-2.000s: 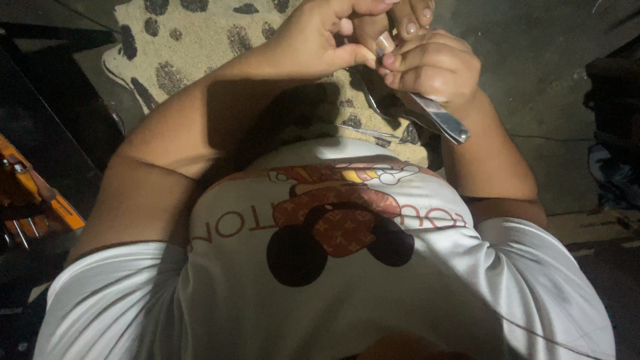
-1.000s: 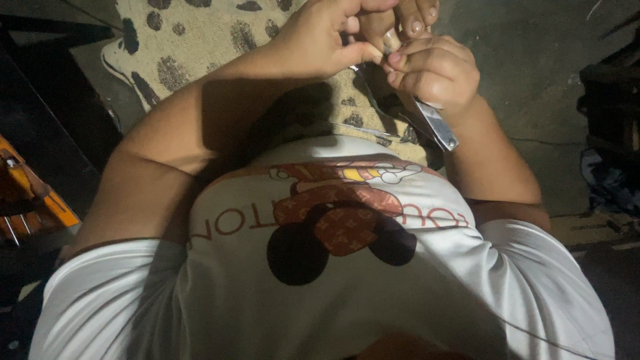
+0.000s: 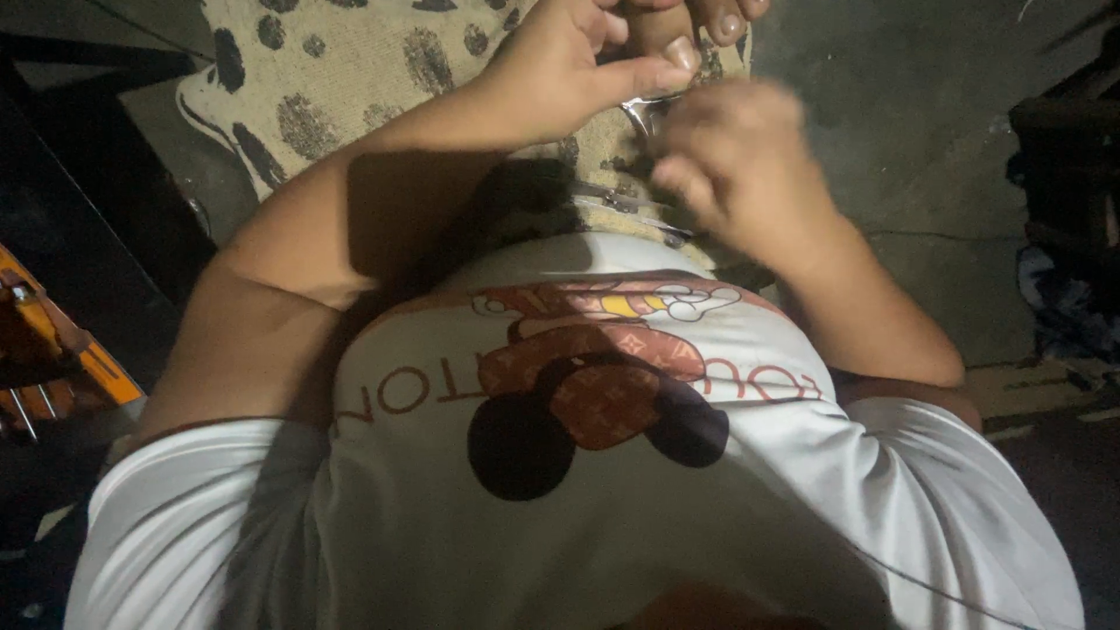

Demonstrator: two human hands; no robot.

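Note:
My left hand (image 3: 604, 79) is at the top centre, its thumb against the tip of a big toe (image 3: 678, 54) and its fingers around it. Smaller toes (image 3: 724, 19) show beside it. My right hand (image 3: 735, 162), blurred, is curled just below and right of the toes; whether it holds anything is not clear. A shiny metal tool (image 3: 643, 114) is partly visible on the spotted cloth (image 3: 350, 96) between my hands. Thin metal tools (image 3: 621, 203) lie on the cloth nearer my body.
An orange tray or case (image 3: 109, 372) with metal tools is at the left edge, near dark furniture legs (image 3: 96, 157). Dark objects (image 3: 1067, 175) stand at the right. My white printed shirt (image 3: 420, 525) fills the lower view. Grey floor (image 3: 910, 157) shows beyond the cloth.
My right hand has moved off the toe, a little down toward my body. The silver nail clipper seen in it earlier is no longer visible. My left hand stays at the toe.

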